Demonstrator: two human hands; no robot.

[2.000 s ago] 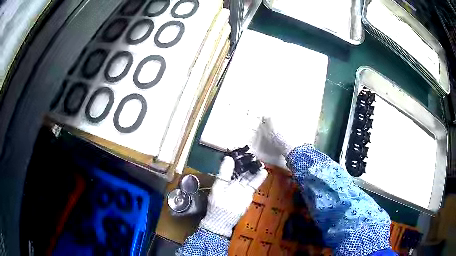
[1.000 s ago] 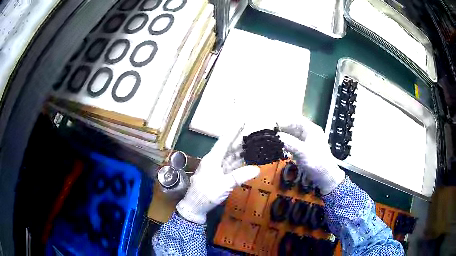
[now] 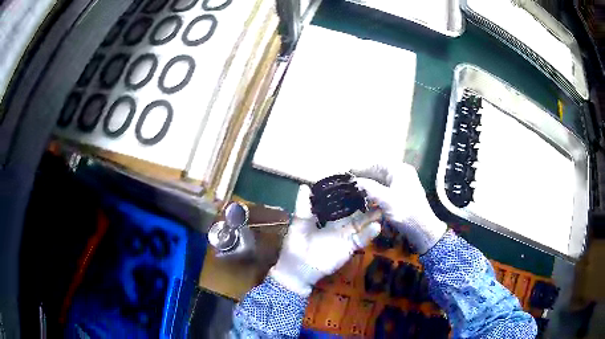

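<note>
A black moulded housing (image 3: 337, 198) is held up between my hands, in front of the white board (image 3: 338, 106). My left hand (image 3: 315, 248), in a white knit glove, grips it from below and the left. My right hand (image 3: 401, 202), also gloved, has its fingers at the housing's right side. Whether those fingers hold anything small is hidden. Below my hands lies an orange pocket tray (image 3: 332, 301) with several black housings on its right side; my hands and right sleeve cover part of it.
A silver pot (image 3: 225, 237) with an open lid and thin stick stands left on brown card (image 3: 232, 275). A metal tray (image 3: 517, 242) holds black assemblies at right. Black rings (image 3: 154, 122) lie on stacked boards at far left. A blue bin (image 3: 176, 278) is lower left.
My hands have come from the board and now hold the housing together over the orange tray. Since a second ago, my left hand has shifted right and the housing has tilted.
</note>
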